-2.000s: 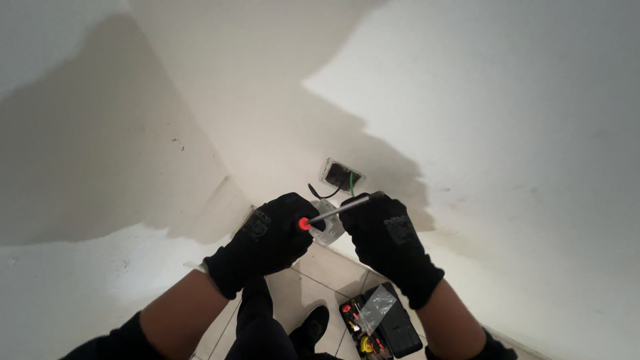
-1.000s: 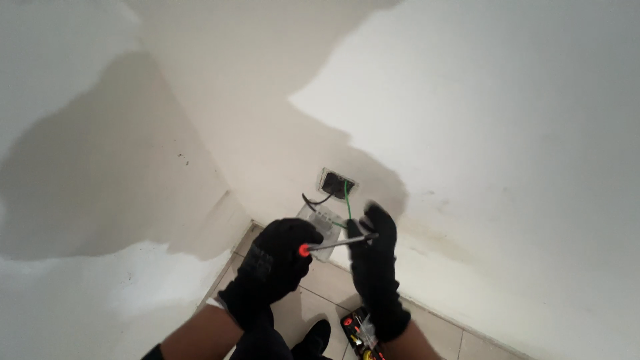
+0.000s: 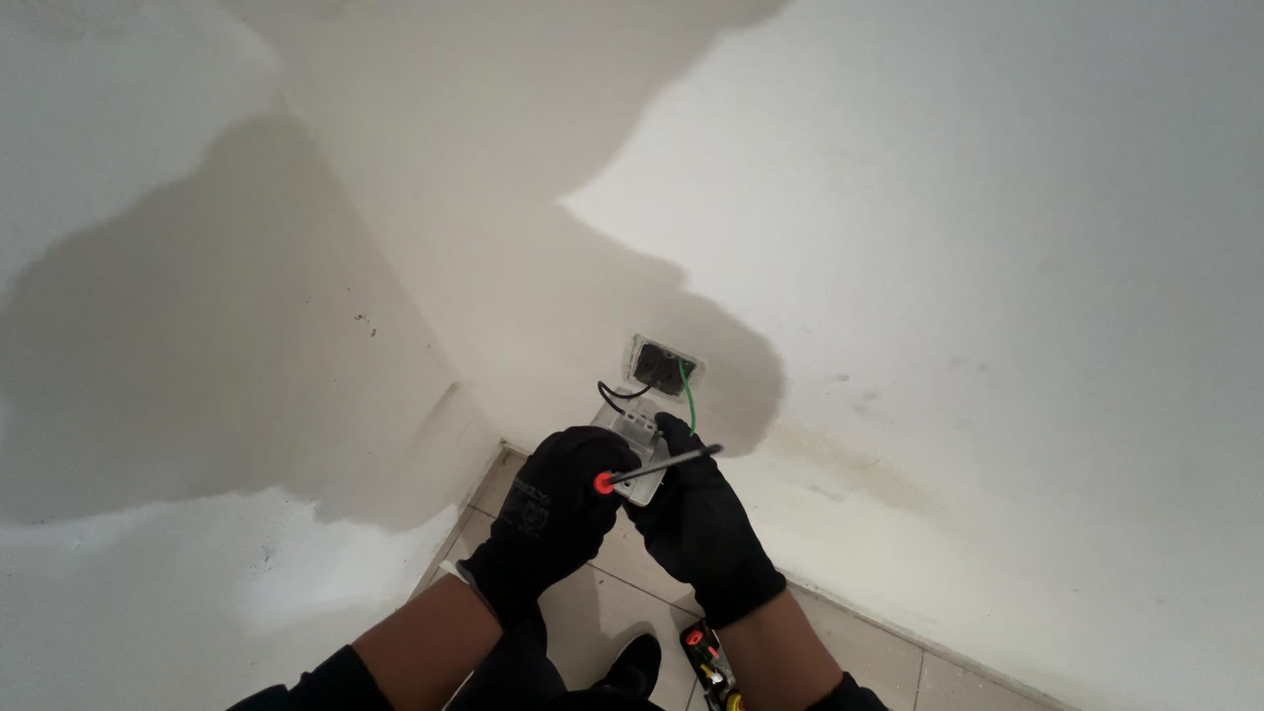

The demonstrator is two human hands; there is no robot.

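My left hand (image 3: pixel 563 509), in a black glove, grips the outlet plate's left edge and a screwdriver (image 3: pixel 664 466) with a red handle end; its shaft points right, across the front of my right hand. My right hand (image 3: pixel 696 513), gloved too, holds the right side of the pale electrical outlet plate (image 3: pixel 647 489), whose back faces up. From the recessed wall box (image 3: pixel 664 367) a black wire (image 3: pixel 614 393) loops to the plate's upper part. A green wire (image 3: pixel 689 397) runs from the box down towards my right fingers; its end is hidden.
Below my right wrist an open toolbox (image 3: pixel 703 657) with red and yellow tools stands on the tiled floor (image 3: pixel 632 592). A black shoe (image 3: pixel 635 664) is left of it. Two pale walls meet in a corner at left, with shadows over them.
My right hand has moved from the screwdriver's shaft to the outlet plate. The plate, which hung below the wall box, is now held between both hands.
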